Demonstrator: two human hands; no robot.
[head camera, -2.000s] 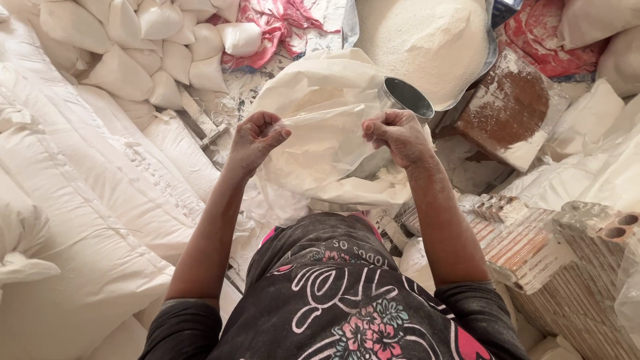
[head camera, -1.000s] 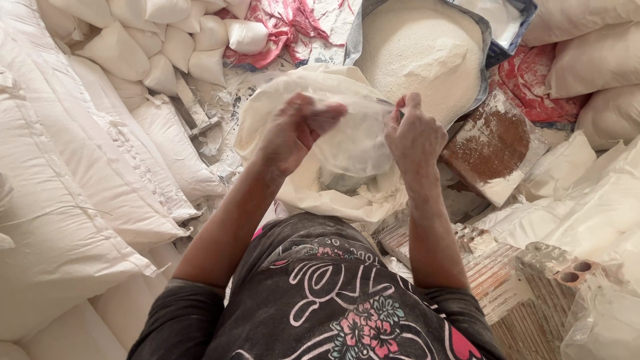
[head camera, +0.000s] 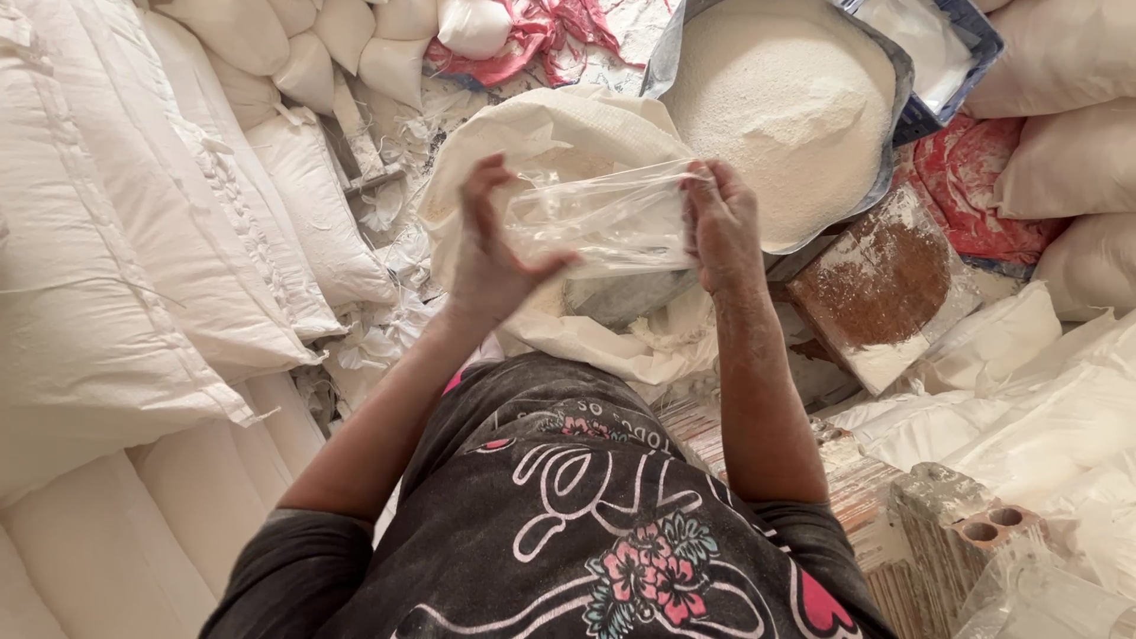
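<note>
A clear plastic bag (head camera: 612, 217) stretches sideways between my hands. My right hand (head camera: 723, 217) grips its right end. At the bag's left end, my left hand (head camera: 501, 248) is blurred, fingers and thumb spread apart, and seems to hold nothing. Below the plastic lies a large open woven sack (head camera: 568, 115) with its rim rolled outward. A grey metal scoop or container (head camera: 626, 297) shows partly inside the sack, its shape mostly hidden by the bag. Just behind my right hand stands a wide tub heaped with white powder (head camera: 781, 106).
Large filled white sacks (head camera: 115, 222) are stacked at the left, small filled bags (head camera: 311, 62) at the top left. A powder-dusted wooden block (head camera: 874, 284) is right of the tub, near a blue crate (head camera: 972, 71). Hollow clay bricks (head camera: 941, 515) stand at the lower right.
The clear plastic has gone from bunched between my hands to stretched out sideways. My left hand has moved left and opened. The metal container at the sack's right rim two seconds ago is no longer there.
</note>
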